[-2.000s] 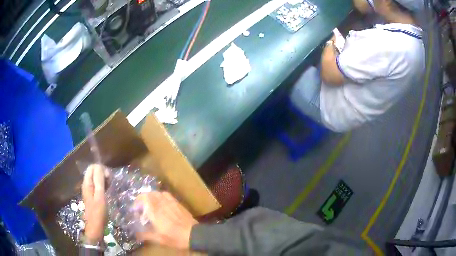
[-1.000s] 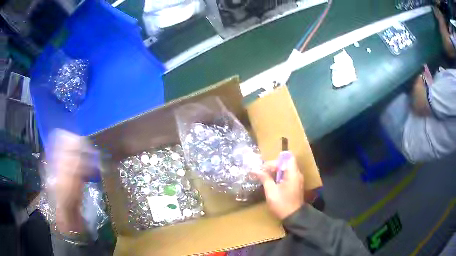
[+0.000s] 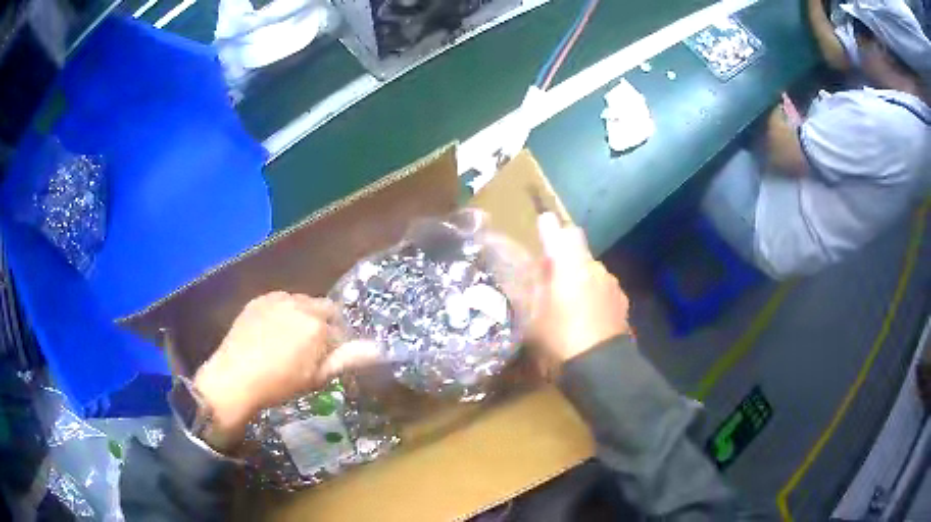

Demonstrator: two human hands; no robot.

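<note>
A clear poly bag of small shiny round parts (image 3: 434, 316) is held up over the open brown carton (image 3: 480, 454). My left hand (image 3: 271, 352) grips the bag's left side. My right hand (image 3: 582, 301) is at the bag's right side and also holds a small cutter (image 3: 548, 219), its dark blade pointing up. Below, inside the carton, lies another bag of parts with a white label (image 3: 314, 444) and green spots, partly hidden by my left hand and the held bag.
A large blue bin (image 3: 194, 173) at left holds a bag of parts (image 3: 71, 209). Clear plastic (image 3: 77, 459) lies lower left. On the green bench are a white crumpled wipe (image 3: 626, 117), a white tool with hoses (image 3: 519, 120) and a parts tray (image 3: 723, 46). A person (image 3: 827, 163) sits at right.
My left hand has come from the carton's left side onto the bag. The bag is now between both hands, raised higher. The view has shifted, showing more of the seated person.
</note>
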